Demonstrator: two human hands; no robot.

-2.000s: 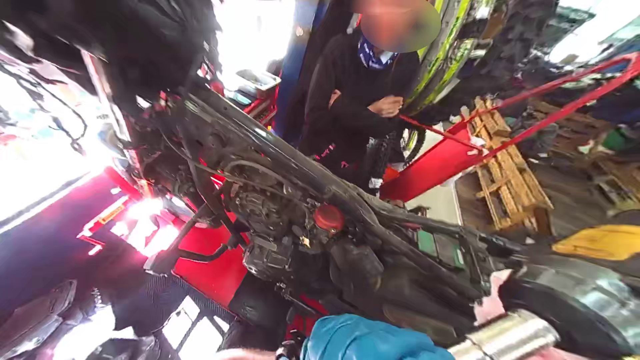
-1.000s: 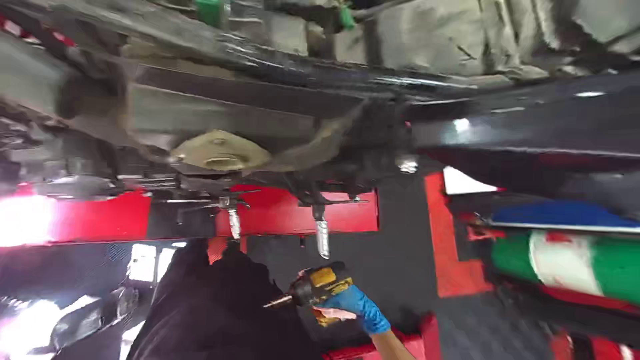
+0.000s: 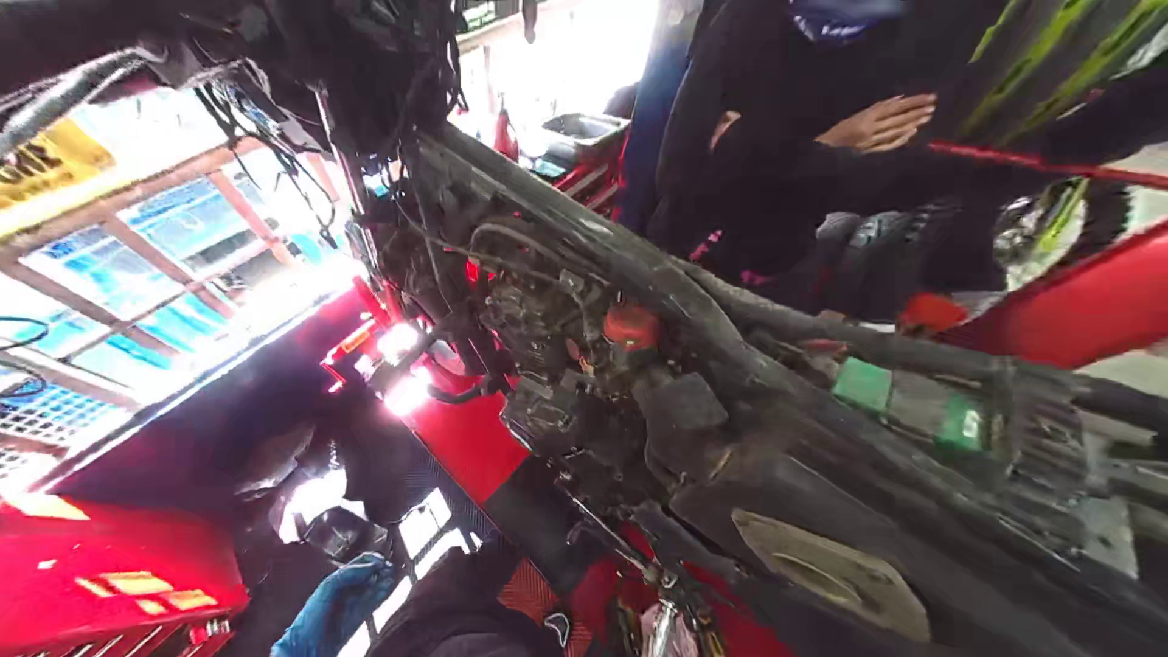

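Note:
A stripped motorcycle frame [image 3: 584, 219] runs diagonally across the view, with its dirty engine [image 3: 538, 319] exposed beneath. A red round cap [image 3: 631, 326] sits beside the engine, and a dark side cover with a tan oval plate [image 3: 830, 575] is at the lower right. At the lower left, a blue shape [image 3: 338, 602] could be my gloved left hand or cloth; its fingers cannot be made out. Dark clothing [image 3: 465, 607] is beside it. A metal part [image 3: 666, 630] shows below the engine. My right hand is not visible.
Beyond the frame stands a person in dark clothes, one hand [image 3: 881, 123] at the chest. A red cabinet [image 3: 109, 575] is at the lower left. A metal tray [image 3: 584, 130] lies behind the frame. A red ramp-like panel [image 3: 1077, 301] is at the right.
The view has swung from low beneath the motorcycle to its exposed engine side. The blue-gloved hand with the yellow and black power drill, seen a second ago, is no longer recognizable.

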